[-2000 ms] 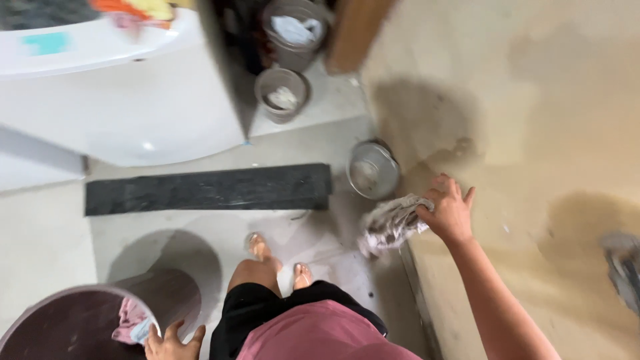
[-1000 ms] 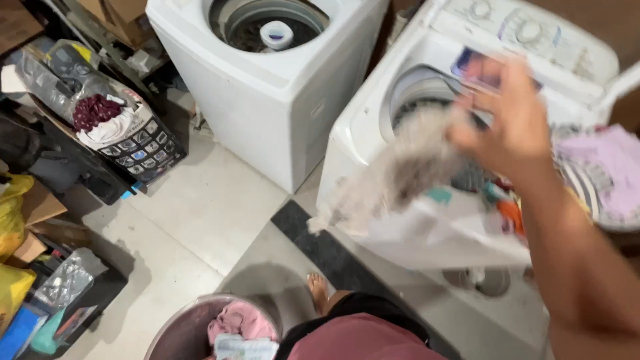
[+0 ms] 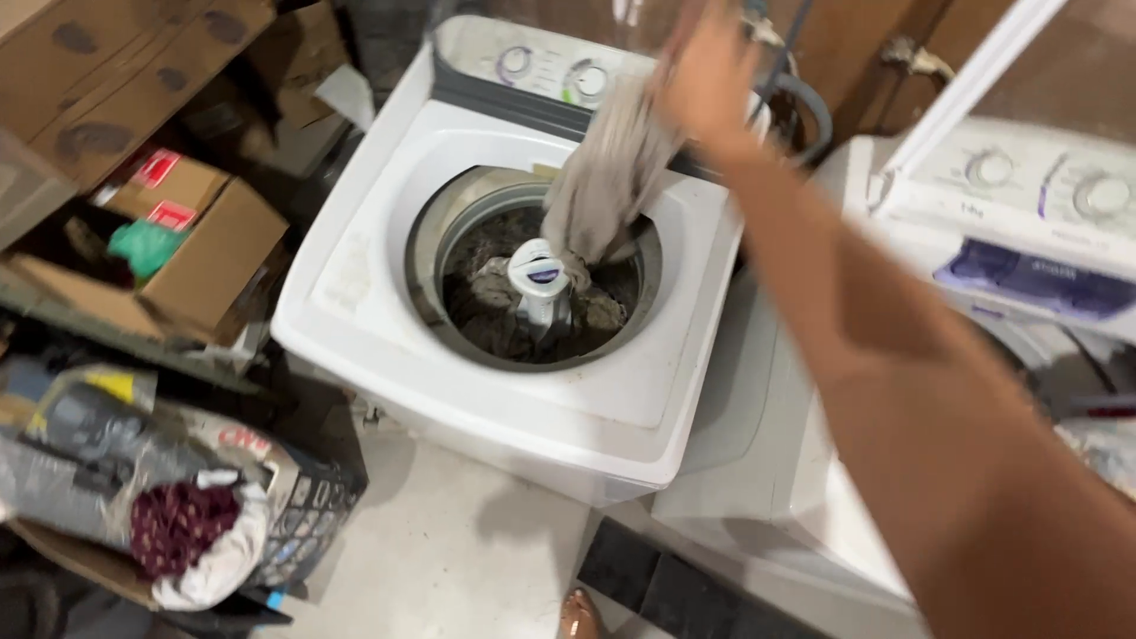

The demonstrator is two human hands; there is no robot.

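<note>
My right hand (image 3: 710,84), blurred, grips a wet greyish cloth (image 3: 603,169) above the open top-loading washing machine (image 3: 532,426). The cloth hangs down into the right side of the tub, its lower end beside the white agitator (image 3: 540,275). Dark water and more soaked cloth (image 3: 497,328) lie around the agitator. My left hand is out of view.
A second washing machine (image 3: 763,444) with a raised lid stands at the right. To the left are an open cardboard box (image 3: 213,257) and a printed box holding a maroon cloth (image 3: 182,528). A dark mat (image 3: 657,577) lies on the floor near my foot.
The view has swung far toward the washing machines. My right hand has carried the cloth from low beside a metal bucket, past the second machine, to above this tub. My left hand has left the view.
</note>
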